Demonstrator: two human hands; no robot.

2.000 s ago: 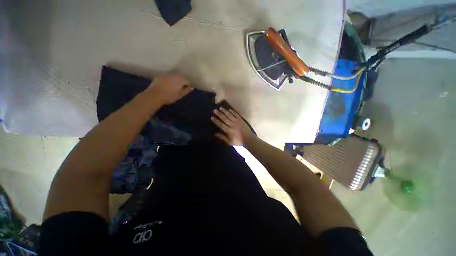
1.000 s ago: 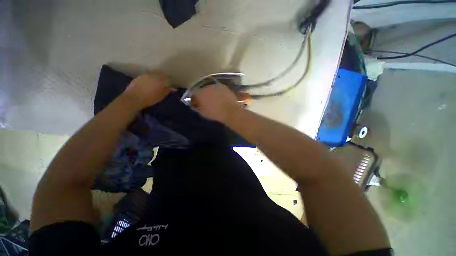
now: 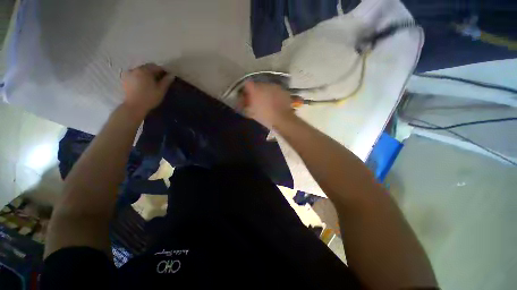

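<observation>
A dark garment piece (image 3: 210, 124) lies over the near edge of the pale padded table and merges with the black shirt. My left hand (image 3: 146, 88) pinches its upper left corner. My right hand (image 3: 266, 103) is closed around the handle of the steam iron (image 3: 256, 75). The hand hides most of the iron; its silver soleplate edge shows, pointing left, at the upper edge of the cloth. The hand and iron are slightly blurred.
The pressing table (image 3: 187, 34) has dark cloth pieces (image 3: 272, 25) at its far side. Hoses (image 3: 360, 76) run from the iron to a black bundle (image 3: 391, 33). A blue bin (image 3: 386, 156) stands right of the table. Dark crumpled cloth (image 3: 76, 150) hangs low at the left.
My right hand went from the cloth to the iron, which moved from the right onto the cloth's edge. My left hand now holds the cloth's corner. The view has shifted, showing more of the far cloth.
</observation>
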